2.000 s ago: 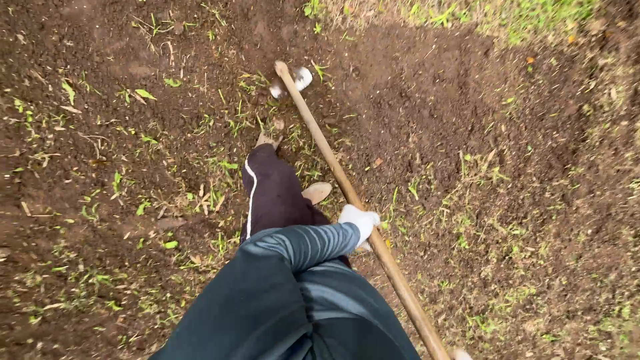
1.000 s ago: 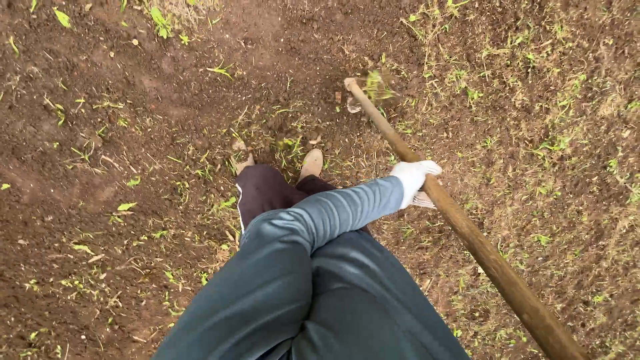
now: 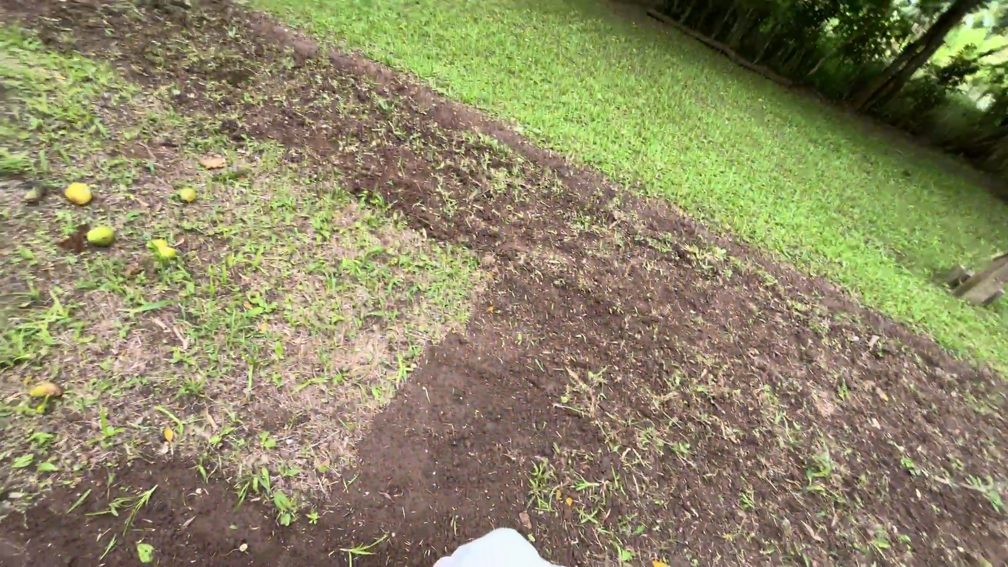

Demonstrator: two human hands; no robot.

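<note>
At the bottom edge of the head view, only the rounded top of a white glove shows, which looks to be on my left hand. Its fingers and anything it holds are cut off by the frame. Behind it lies bare brown soil strewn with cut grass and small weeds. My right hand is out of view, and so is the long wooden handle.
Patchy grass covers the left, with several yellow-green fruits on it. A green lawn runs beyond the soil strip. Trees stand at the upper right, and a wooden object lies at the right edge.
The view has swung up and away from my legs. The long wooden handle, held in my gloved left hand earlier, has left the frame; the glove now shows only at the bottom edge.
</note>
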